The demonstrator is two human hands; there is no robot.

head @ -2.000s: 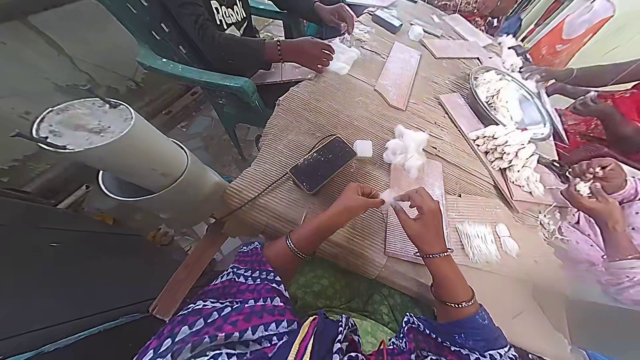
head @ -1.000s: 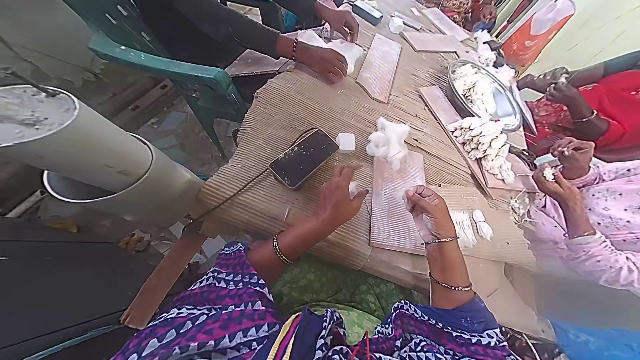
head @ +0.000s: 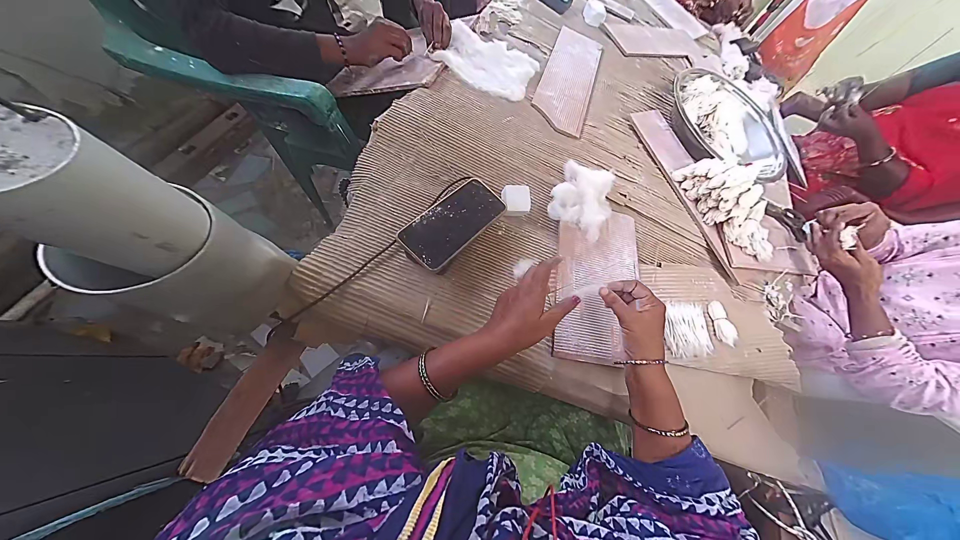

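Observation:
My right hand (head: pixel 636 311) pinches a thin wisp of white cotton (head: pixel 589 290) between thumb and fingertips, over a ridged board (head: pixel 600 259). Just left of it, my left hand (head: pixel 529 311) is spread, its thumb near the wisp's free end. A small cotton tuft (head: pixel 525 268) shows behind its fingers; whether they touch it I cannot tell. A fluffy cotton heap (head: pixel 583 196) rests at the board's far end. To its left are a small white block (head: pixel 516 199) and a dark phone (head: pixel 451 223) with a cable. Thin white cotton wicks (head: pixel 688 330) lie right of my right hand, beside a small bundle (head: pixel 721 324).
Corrugated cardboard (head: pixel 405 157) covers the table. Beyond lie another board (head: pixel 568 81) and a cotton sheet (head: pixel 491 64) by a person's hands. At right, a metal bowl (head: pixel 679 112) and piled white bundles (head: pixel 724 196) sit near other people's hands. A green chair (head: pixel 225 81) and grey pipes (head: pixel 165 247) flank the left.
Two seconds ago both my hands met at a cotton piece; they have since parted. From one second ago, my left hand has come nearer the right, over the board. The far person's hands have shifted on the cotton sheet.

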